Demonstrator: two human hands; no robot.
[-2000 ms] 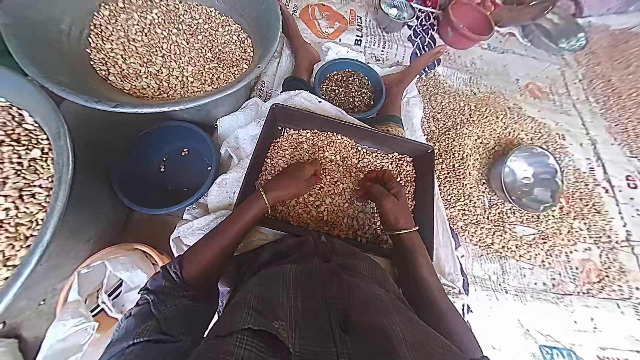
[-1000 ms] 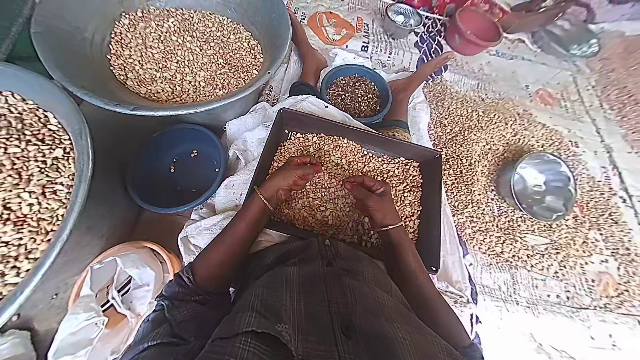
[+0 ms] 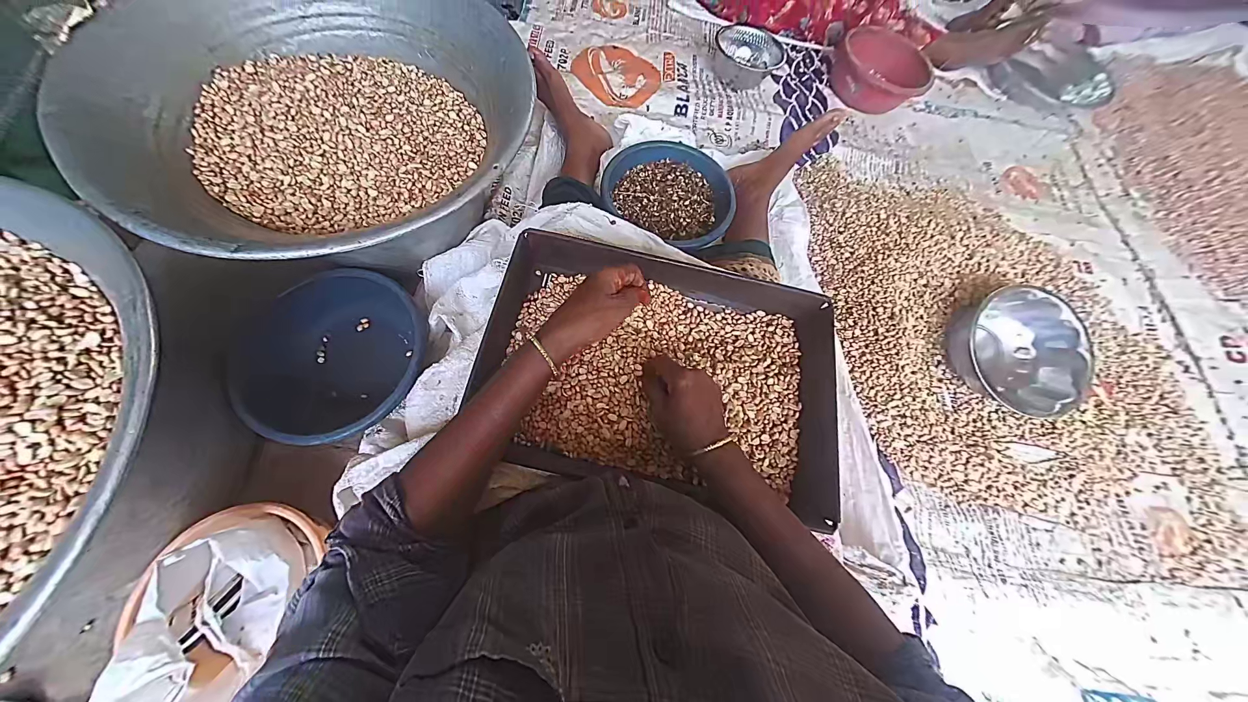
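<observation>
A dark rectangular tray [image 3: 822, 419] lies across my lap, filled with pale brown split nuts or kernels [image 3: 751, 361]. My left hand [image 3: 600, 307] is over the upper middle of the tray, its fingers curled; whether a kernel is between them cannot be told. Lower and to the right, my right hand [image 3: 685, 405] is just above the kernels with bent fingers, and its fingertips are hidden. Beyond the tray, between my feet, stands a blue bowl [image 3: 726, 200] of darker brown bits. A blue basin [image 3: 283, 419] with a few kernels sits to the left.
Two large metal basins [image 3: 107, 195] [image 3: 146, 341] of kernels stand at the left, above an orange tub [image 3: 312, 531] with a white plastic bag [image 3: 146, 643]. A steel bowl [image 3: 1033, 351] rests on kernels spread over printed sacks at right. Another person's arm [image 3: 985, 44] is near a red bowl [image 3: 877, 73].
My left hand has moved toward the tray's far edge, while my right hand has come nearer to me and left. One second ago the two hands were roughly level.
</observation>
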